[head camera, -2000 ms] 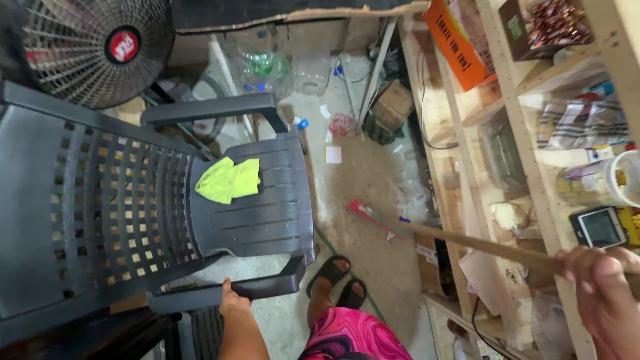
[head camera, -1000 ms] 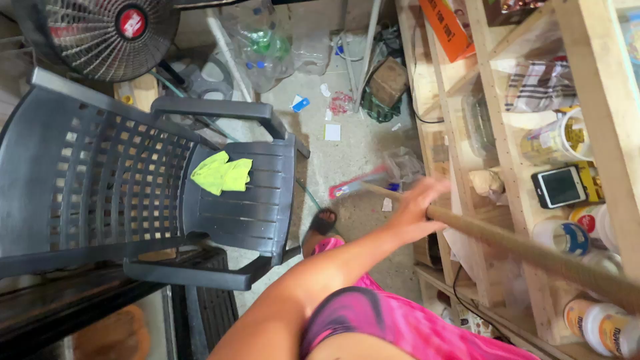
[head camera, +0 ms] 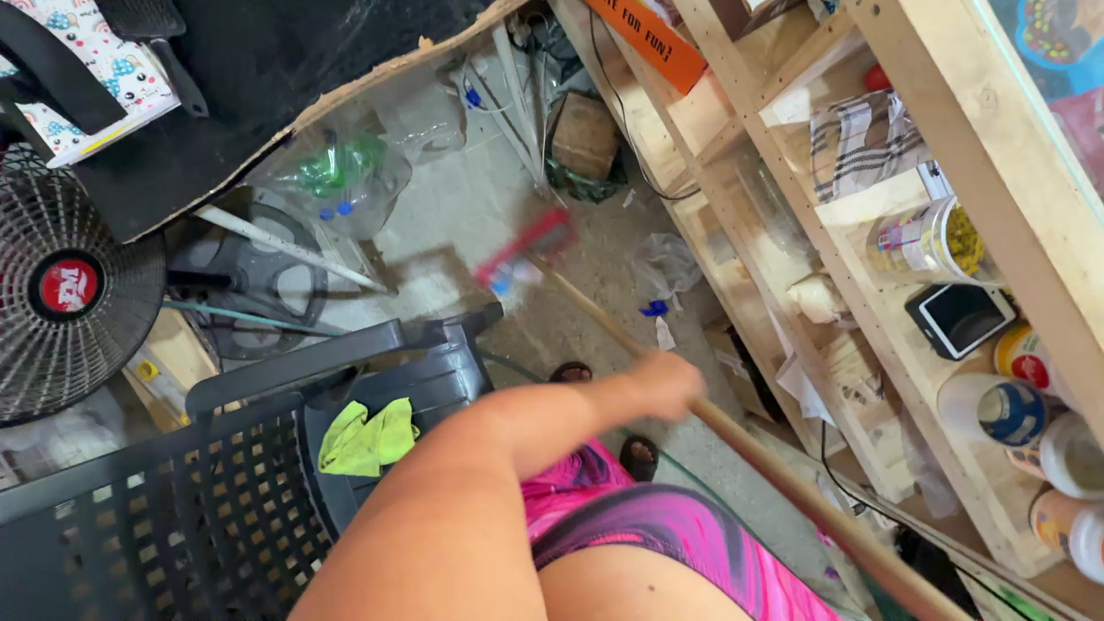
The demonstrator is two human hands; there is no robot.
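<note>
My left hand (head camera: 664, 385) is closed around the wooden handle (head camera: 776, 453) of a broom, about midway along the part in view. The handle runs from the lower right up to the broom's red head (head camera: 528, 247), which is blurred and low over or on the concrete floor. Small scraps and blue bits lie near the head. A crumpled clear plastic bag (head camera: 668, 266) is on the floor to its right. My right hand is out of view, and the handle's far end leaves the frame at the bottom right.
A dark plastic armchair (head camera: 397, 354) bearing a lime cloth (head camera: 368, 437) stands at left, a fan (head camera: 69, 289) behind it. A black tabletop (head camera: 259, 78) juts in above. Wooden shelves (head camera: 828, 224) with jars and a phone line the right. A cardboard box (head camera: 584, 129) sits at the back.
My left hand has gone from the chair's armrest to the broom handle. My right hand, on the handle two seconds ago, has left view. The broom head has moved toward the back; the view has shifted.
</note>
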